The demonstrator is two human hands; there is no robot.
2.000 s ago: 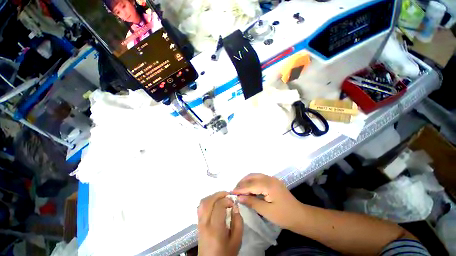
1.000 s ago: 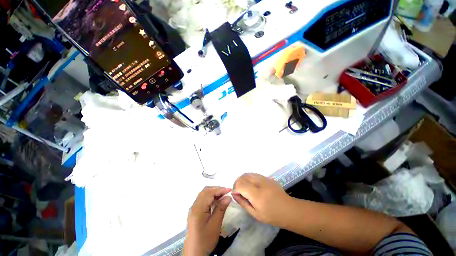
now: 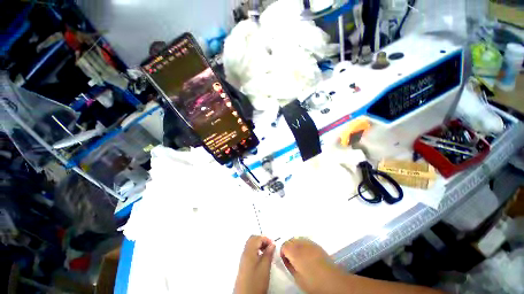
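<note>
My left hand [image 3: 256, 261] is at the bottom centre, over the front part of the white machine table. Its thumb and fingertips pinch a bit of white fabric [image 3: 278, 277], which hangs between the hands and is nearly lost against the bright table. My right hand [image 3: 307, 261] is just right of it, fingers curled, with a small gap between the hands. Whether it holds the fabric cannot be told. The sewing machine's needle area [image 3: 276, 185] is ahead of the hands. A large white fabric heap [image 3: 178, 201] lies left of it.
A phone in a holder [image 3: 201, 100] stands over the needle area. Black-handled scissors [image 3: 379, 185], a tan block [image 3: 407, 172] and a red tool tray [image 3: 451, 150] lie to the right. A black strip [image 3: 301, 130] drapes over the machine head. A measuring-tape strip [image 3: 379, 239] runs along the table edge.
The view has tilted up, so things sit lower in the picture. My hands were together at the fabric and now have a small gap between them.
</note>
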